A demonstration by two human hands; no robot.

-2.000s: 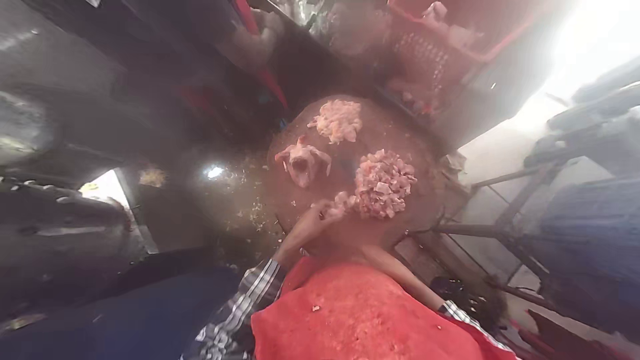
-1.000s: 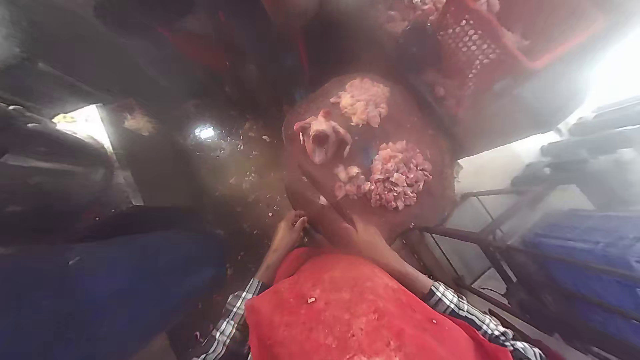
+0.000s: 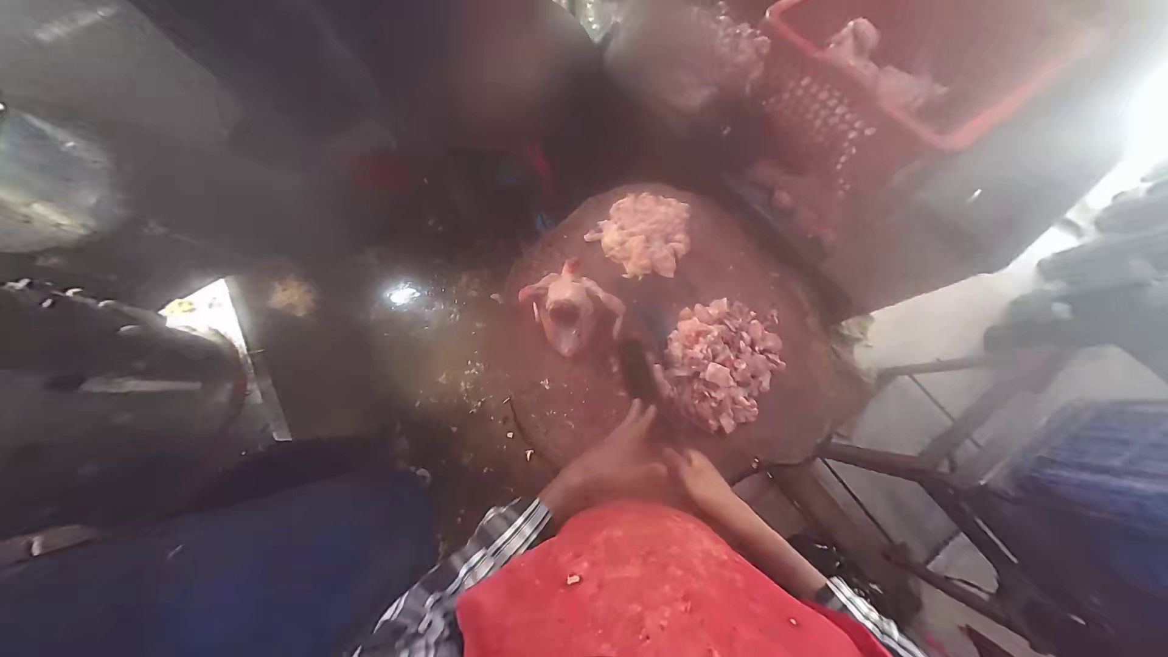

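On a round chopping block (image 3: 584, 401) lies a whole plucked bird carcass (image 3: 568, 310), breast area up, at the left. A pile of cut raw meat pieces (image 3: 725, 365) is at the right, and a paler pile of meat or skin (image 3: 644, 233) is at the back. A dark, blurred knife blade (image 3: 639, 370) stands between the carcass and the right pile. My right hand (image 3: 701, 479) is closed near its lower end, apparently on the handle, which is hidden. My left hand (image 3: 625, 461) is beside it, fingers extended toward the blade; its palm is hidden.
A red perforated crate (image 3: 949, 137) with meat in it stands at the back right. A metal frame (image 3: 876, 461) and a blue crate (image 3: 1095, 493) are at the right. A blue surface (image 3: 228, 557) lies at the lower left. Scraps litter the wet area left of the block.
Small pieces that lay beside the right pile one second ago now touch it. My left hand has moved from the block's near edge toward the blade. Two seconds ago it was at those small pieces.
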